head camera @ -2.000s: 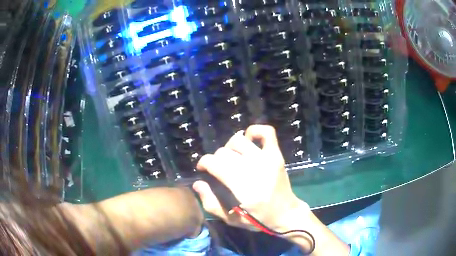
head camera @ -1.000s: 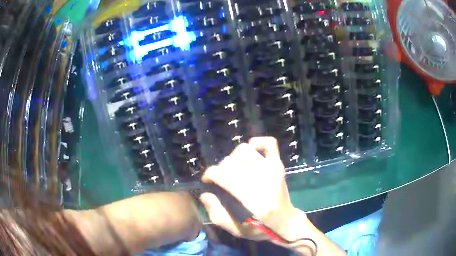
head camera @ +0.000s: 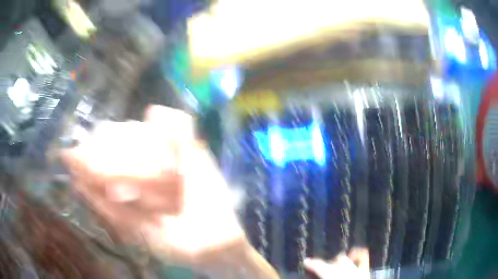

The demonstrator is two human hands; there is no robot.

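Note:
The whole view is blurred by motion. The clear blister tray with rows of small black electronic units fills the centre and right. A bright blue glow lies over its upper-left part. My left hand is large, overexposed and raised at the left, beside the tray. Its fingers look bent, but I cannot make out whether it holds anything. My right hand shows only in part at the bottom edge, over the tray's near side. What it holds is hidden, and no probe or red lead can be made out.
Tan cardboard with a glaring top lies behind the tray. Part of the orange-red fan stands at the right edge. A blue object is at the upper right. Green bench top shows at the lower right. Shiny blurred items crowd the far left.
The view has swung left and up, so the tray appears further right and lower. My left hand has come into view. My right hand has moved to the bottom edge, mostly cut off.

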